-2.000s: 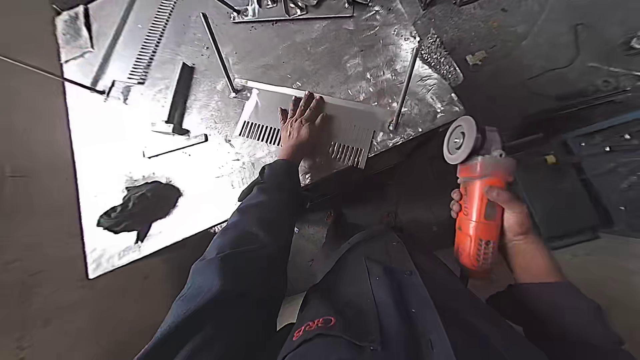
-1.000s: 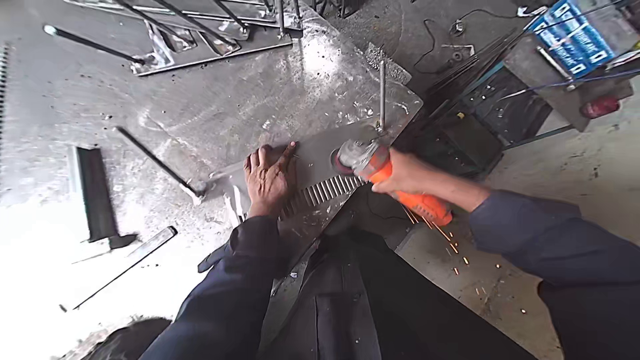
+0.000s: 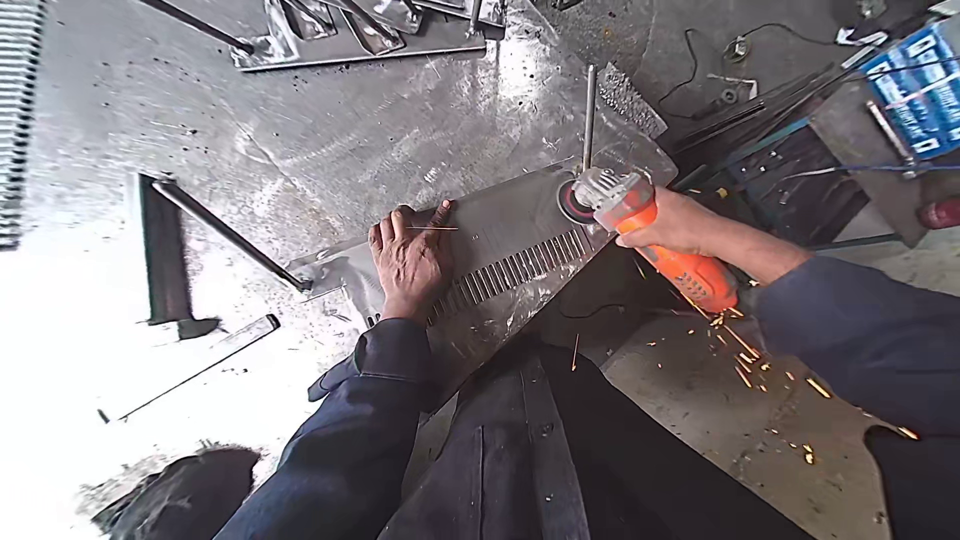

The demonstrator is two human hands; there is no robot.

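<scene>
My right hand (image 3: 671,225) is closed around the orange body of an angle grinder (image 3: 686,274). The grinder's disc (image 3: 576,201) meets the right end of a slotted sheet metal plate (image 3: 502,217), near an upright metal rod (image 3: 590,120). Sparks fly down and to the right, past the grinder. Flat on the plate's left part rests my left hand (image 3: 412,262), fingers spread, pressing on the metal without gripping anything. A row of narrow slots runs along the plate's near edge. Another metal rod (image 3: 232,236) slants up from the plate's left end.
The plate lies at the near edge of a metal table (image 3: 360,142). Welded metal frames (image 3: 367,52) stand at the back. A dark metal bar (image 3: 166,255), a thin metal piece (image 3: 202,367) and dark cloth (image 3: 187,495) lie left. A blue box (image 3: 919,94) sits at the right.
Since the earliest frame, the grinder in my right hand has moved from beside the table onto the plate's right end, and sparks have appeared. My left hand stays on the plate.
</scene>
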